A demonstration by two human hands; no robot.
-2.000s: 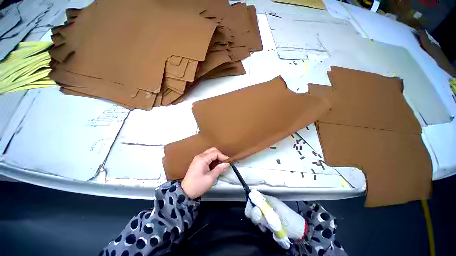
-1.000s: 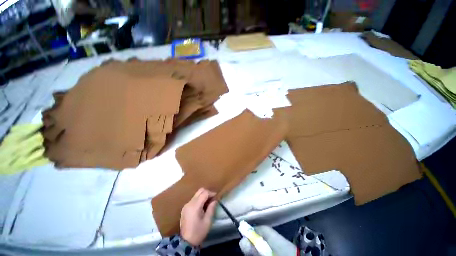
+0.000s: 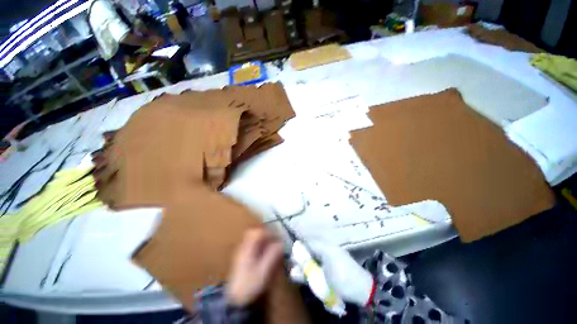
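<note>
My left hand [image 3: 254,264], bare and blurred, grips a brown panel [image 3: 196,243] by its right part, near the table's front edge. The panel is bent under my hand and its upper edge meets the large pile. My right hand [image 3: 335,272], in a white and yellow glove with a red cuff edge, holds scissors [image 3: 286,228] just right of the panel. Their dark blades point up and left and look apart; the handles are mostly hidden. A large ragged brown pile [image 3: 171,139] lies at left. Another brown pile [image 3: 449,158] lies at right.
Dark offcuts [image 3: 357,199] lie on the white table covering [image 3: 316,164]. Yellow pieces [image 3: 54,199] are at left and at far right. A blue tray [image 3: 247,73] and a tan board [image 3: 320,56] are at the far side. A grey sheet [image 3: 481,85] lies beyond the right pile. A person [image 3: 114,31] stands far left.
The panel and my left hand have moved left, away from the right pile, and the panel has turned. The scissors have come off its edge. The view has shifted, showing more of the room.
</note>
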